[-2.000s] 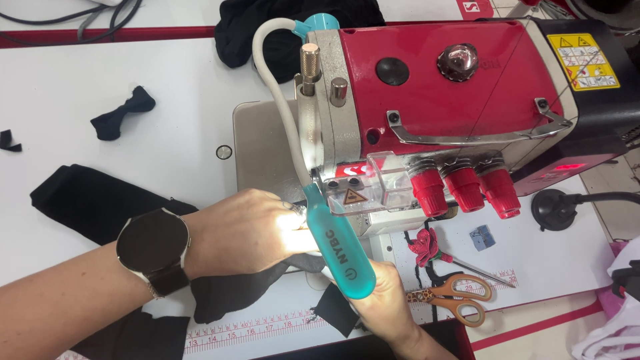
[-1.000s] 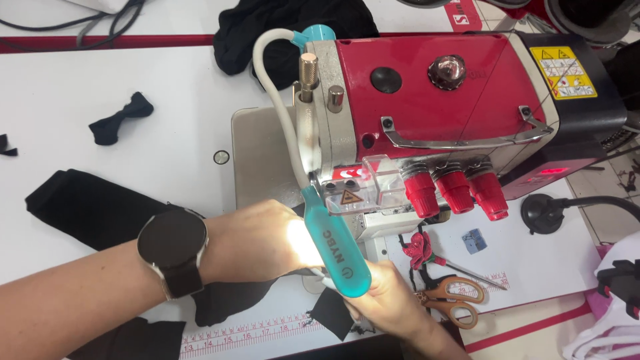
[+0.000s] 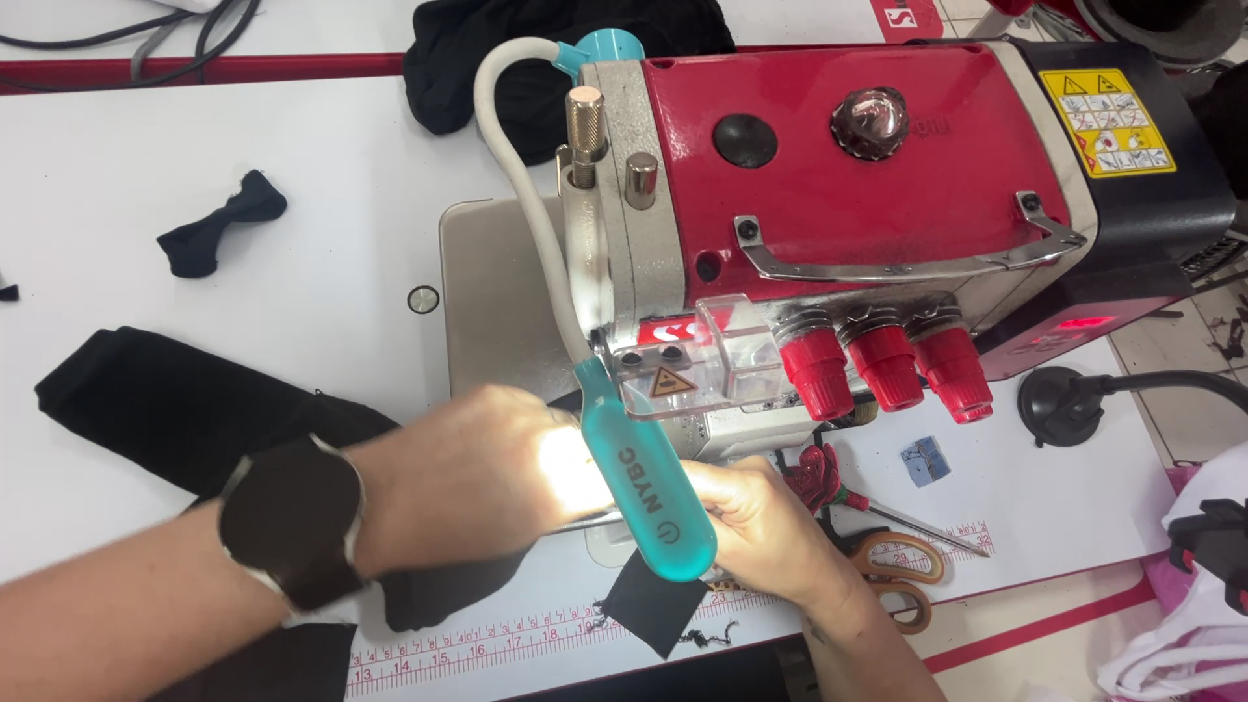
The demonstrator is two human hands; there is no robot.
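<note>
A red and grey overlock sewing machine stands over the table, and a teal lamp head on a white flexible neck hangs in front of its needle area. My left hand, wearing a dark round watch, lies on black fabric left of the lamp, lit brightly at the fingers. Close on the lamp's right is my right hand, its fingertips partly behind the lamp. The lamp and my own hand hide the fingers and whatever is between them, so either grip is unclear.
Black fabric pieces lie at the left, and a small scrap rests on the printed ruler. Orange-handled scissors, a red fabric rose and a black suction base are at the right. Dark cloth lies behind the machine.
My left hand has shifted slightly toward the machine compared with the oldest frame. My right hand stays beside the lamp.
</note>
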